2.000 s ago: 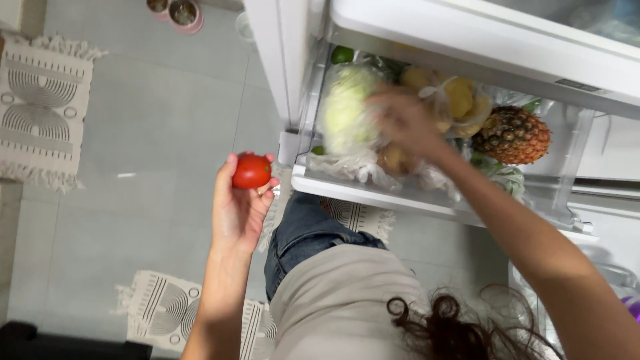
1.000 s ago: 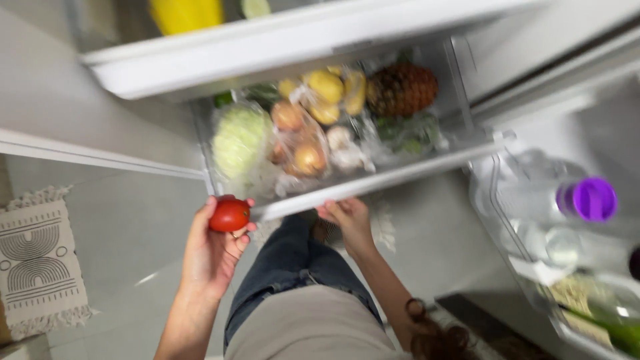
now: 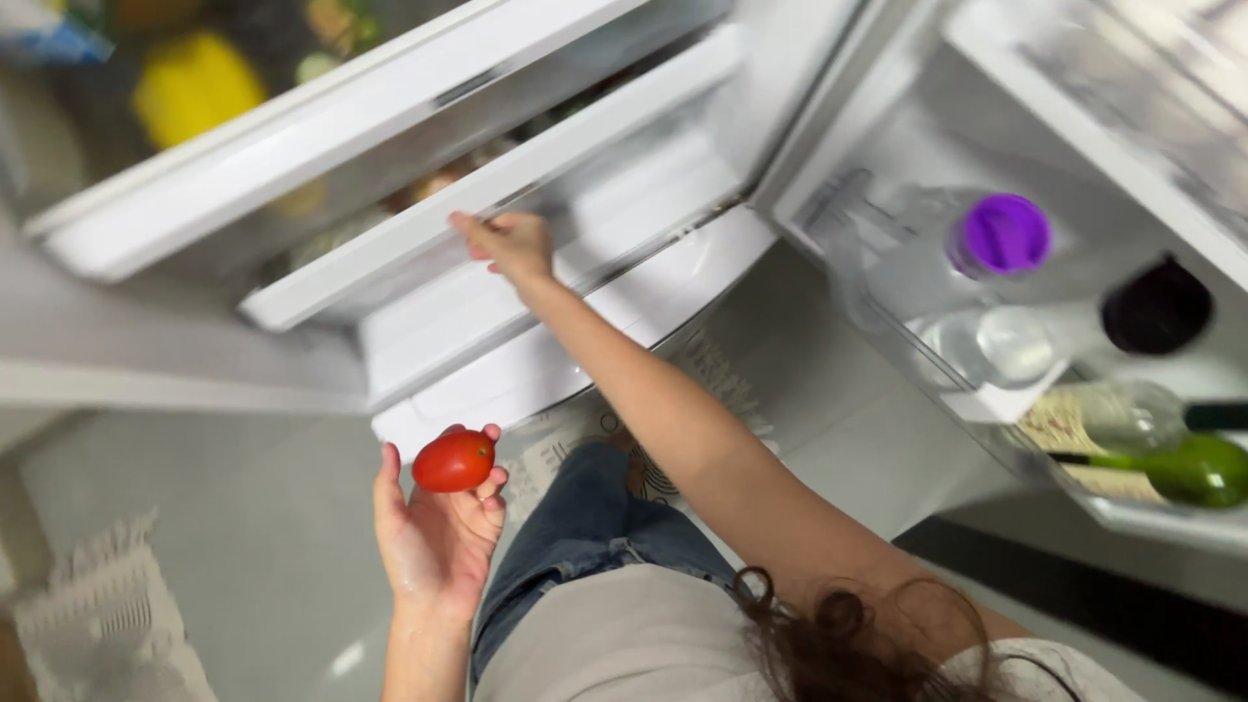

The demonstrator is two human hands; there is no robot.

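Observation:
A red tomato (image 3: 454, 462) rests on the fingers of my left hand (image 3: 441, 536), palm up, below the fridge's lower edge. My right hand (image 3: 509, 246) is at the white front edge of the fridge's crisper drawer (image 3: 624, 119), fingers against it; whether they grip it is unclear. The drawer sits mostly inside the fridge, and only a blurred strip of the produce in it shows through the gap. Above it runs the white edge of a fridge shelf (image 3: 292, 146), with a blurred yellow item (image 3: 198, 90) behind.
At the right, the open fridge door holds a clear container with a purple lid (image 3: 1006, 234), a dark round-topped item (image 3: 1157, 306) and a green bottle (image 3: 1204, 470). Patterned fringed rugs lie on the grey floor, one at the lower left (image 3: 112, 624), another under my feet.
The crisper drawer, pulled out before with cabbage, onions and a pineapple showing, has slid inward. My right hand has moved forward with its front edge. The tomato remains in my left hand.

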